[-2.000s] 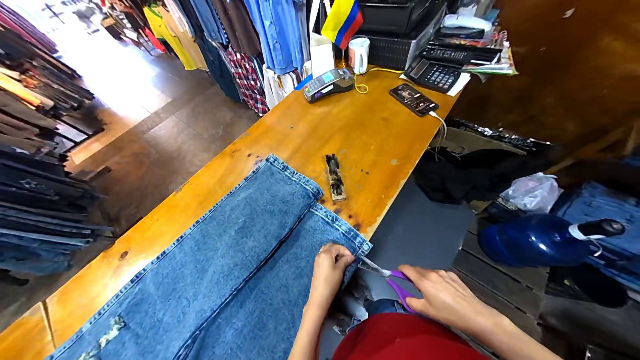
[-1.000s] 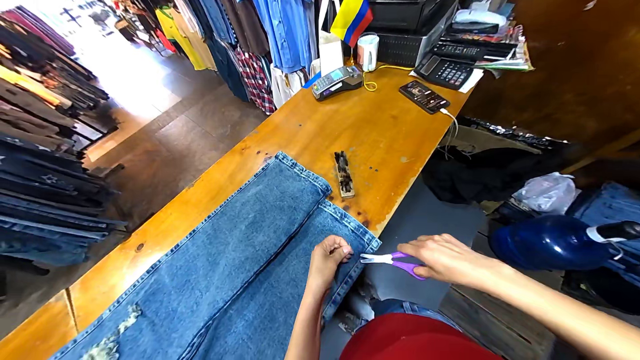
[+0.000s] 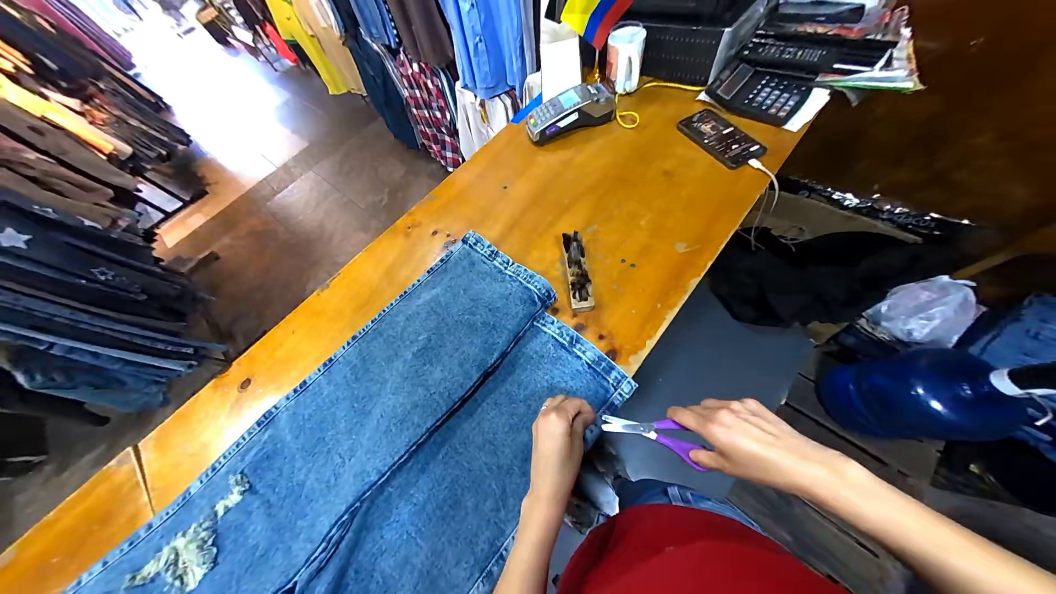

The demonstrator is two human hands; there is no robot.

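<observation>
Blue denim jeans [image 3: 429,379] lie along the wooden counter, one leg partly over the other, with a frayed tear near the lower left. My left hand [image 3: 563,429] pinches the edge of the nearer leg, just below its hem at the counter's edge. My right hand [image 3: 730,437] holds scissors with purple handles [image 3: 652,431]. The scissor blades are slightly apart and point at the fabric edge beside my left fingers; whether they touch it is unclear. Beyond the hems lies a small wooden block with dark bristles or clips [image 3: 578,272].
On the far counter [image 3: 610,190] stand a card terminal [image 3: 571,111], a mug [image 3: 625,56], a small flag, a calculator [image 3: 763,92] and a phone [image 3: 722,138] on a white cable. A blue water jug [image 3: 916,393] is at right. Clothes hang at left and behind.
The right hand with the scissors first draws back from the jeans edge, then comes nearer to the left hand again. The left hand stays at the edge.
</observation>
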